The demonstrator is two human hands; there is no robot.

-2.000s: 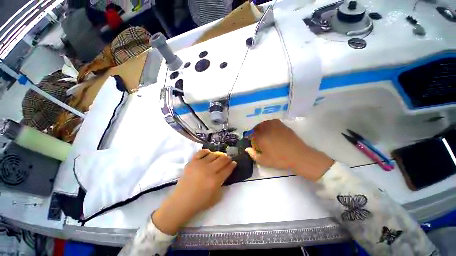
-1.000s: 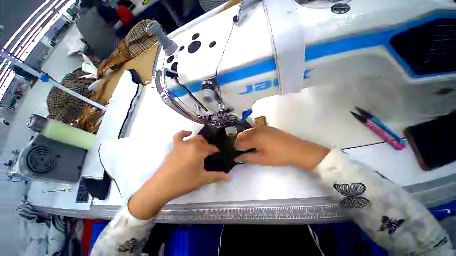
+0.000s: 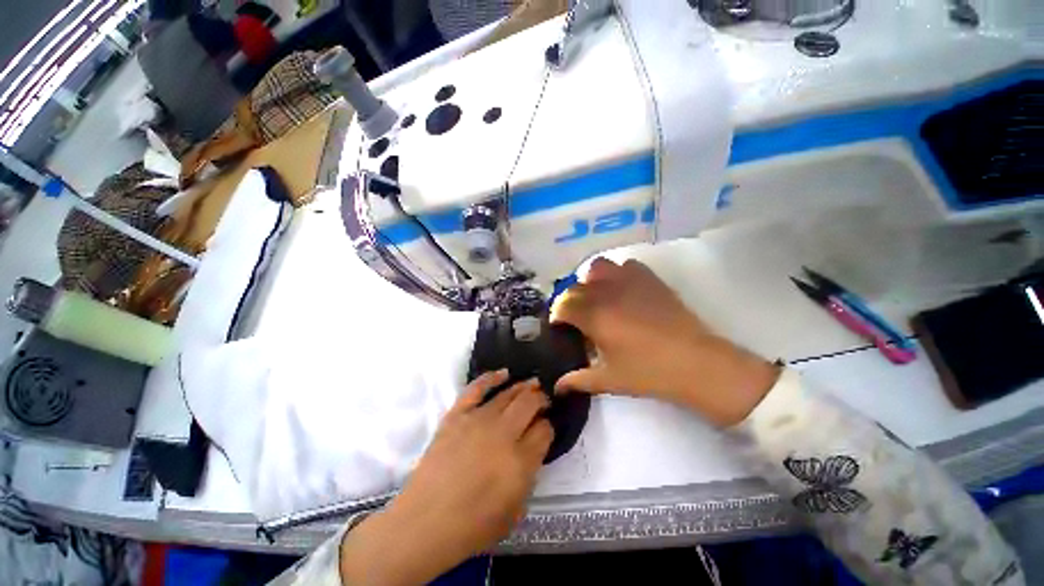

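A black cuff or band point(image 3: 529, 357) lies under the presser foot point(image 3: 527, 327) of the white sewing machine point(image 3: 595, 172). My left hand point(image 3: 475, 469) lies on its near left part with the fingertips pressed on the cloth. My right hand point(image 3: 641, 338) holds its right edge between thumb and fingers, just right of the foot. The white panel point(image 3: 355, 401) spreads left of the needle and joins the black piece. Its near edge has a dark line. The needle tip is too small to make out.
Pink and blue snips point(image 3: 856, 317) and a black phone point(image 3: 985, 343) lie at right. A pale green thread cone point(image 3: 109, 326) is at far left above a grey box. Another white piece with dark edging point(image 3: 235, 258) lies at back left. The ruler-marked table edge point(image 3: 641, 515) runs in front.
My left hand has moved toward the table's front edge and now lies flatter on the black piece. The white panel has spread out left of the foot. My right hand has closed on the black edge.
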